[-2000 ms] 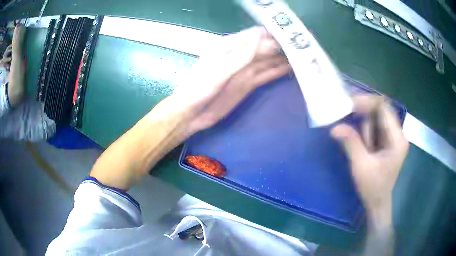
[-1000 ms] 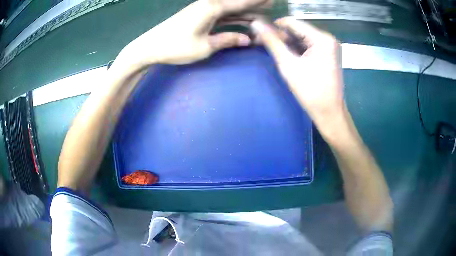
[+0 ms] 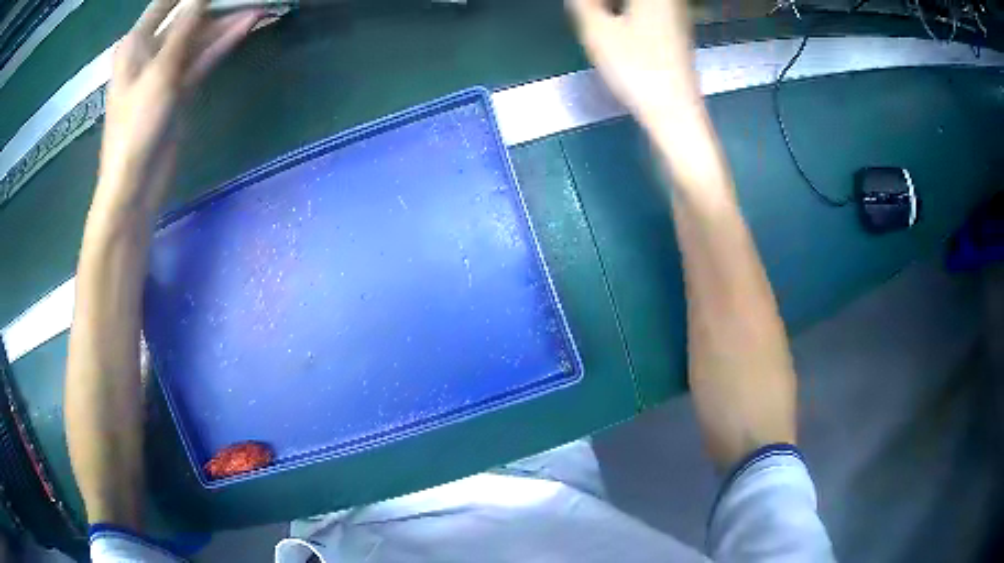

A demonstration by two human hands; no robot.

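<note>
My left hand (image 3: pixel 165 66) is at the top left, partly cut off by the top edge. Its fingers and thumb are around the end of a pale strip (image 3: pixel 237 6), of which only a sliver shows. My right hand (image 3: pixel 636 50) is at the top, right of centre. Its fingertips are cut off and blurred, so its grip cannot be told. The blue tray (image 3: pixel 352 286) lies tilted below and between my forearms, with tiny specks over it. An orange-red clump (image 3: pixel 240 459) sits in its near left corner.
A black mouse (image 3: pixel 885 199) with a cable lies on the green bench at the right. A pale strip with a row of round parts (image 3: pixel 50 143) lies at the upper left. A whitish band (image 3: pixel 771 66) crosses the bench. Dark bars show at the left edge. Wires show at the top right.
My hands were close together over the tray's far edge and are now wide apart, at the top of the picture. The view has shifted right, and the mouse shows fully.
</note>
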